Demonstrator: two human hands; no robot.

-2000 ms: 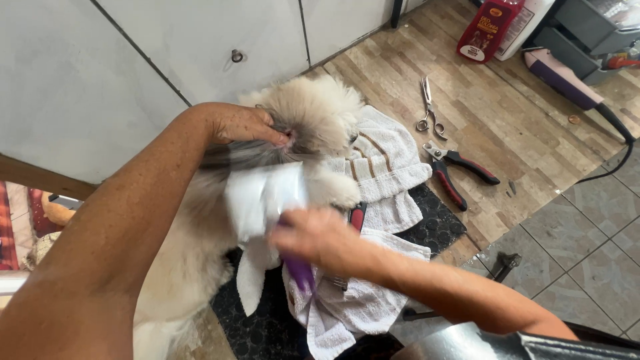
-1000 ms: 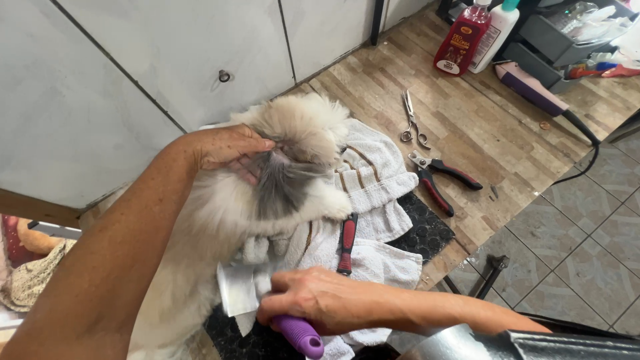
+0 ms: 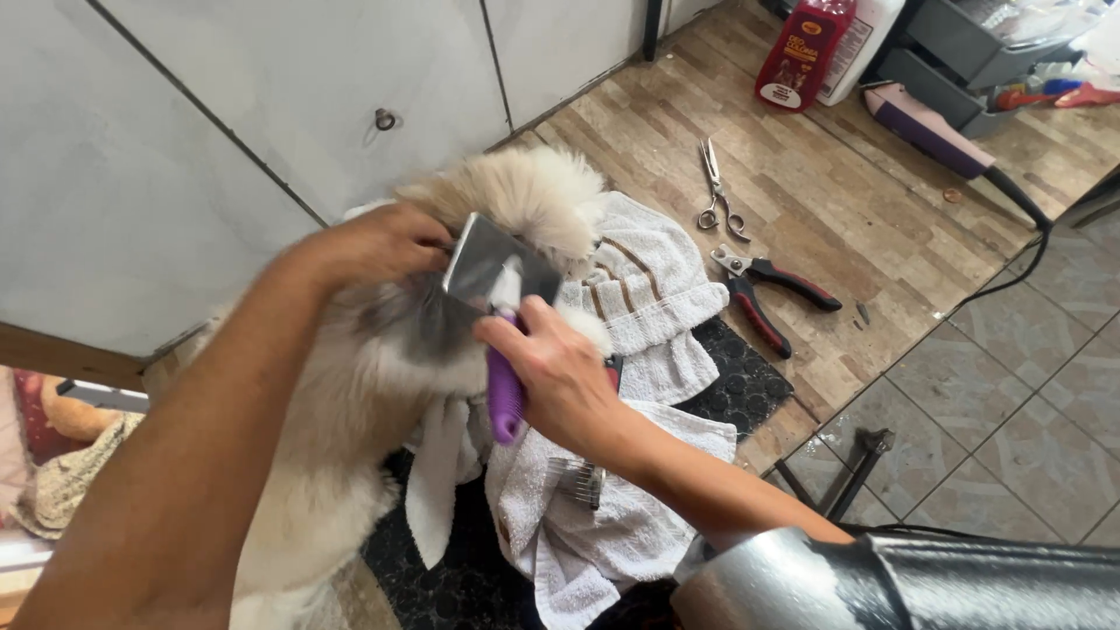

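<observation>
A fluffy cream dog (image 3: 324, 472) lies along the worktop, its head toward the white towel (image 3: 665, 262). My left hand (image 3: 381, 245) is closed on grey fur at the side of the dog's head, perhaps an ear; the fingertips are partly hidden. My right hand (image 3: 556, 372) grips the purple handle of a slicker brush (image 3: 503, 271). The brush's flat metal back faces up, over the grey fur just right of my left hand; its pins are hidden. Below my right wrist, a metal-toothed grooming rake (image 3: 579, 481) rests on the towel, partly covered by my arm.
Thinning or hair scissors (image 3: 716, 188) and red-black nail clippers (image 3: 770, 293) lie right of the towel. Farther back stand a red bottle (image 3: 801, 52), a white bottle (image 3: 862, 48), grey trays (image 3: 971, 48) and a corded hair clipper (image 3: 927, 131). A silver-black cylindrical appliance (image 3: 875, 577) fills the lower right.
My right hand and the slicker brush have moved up from beside the towel to the grey fur near my left hand. My left hand still holds the fur.
</observation>
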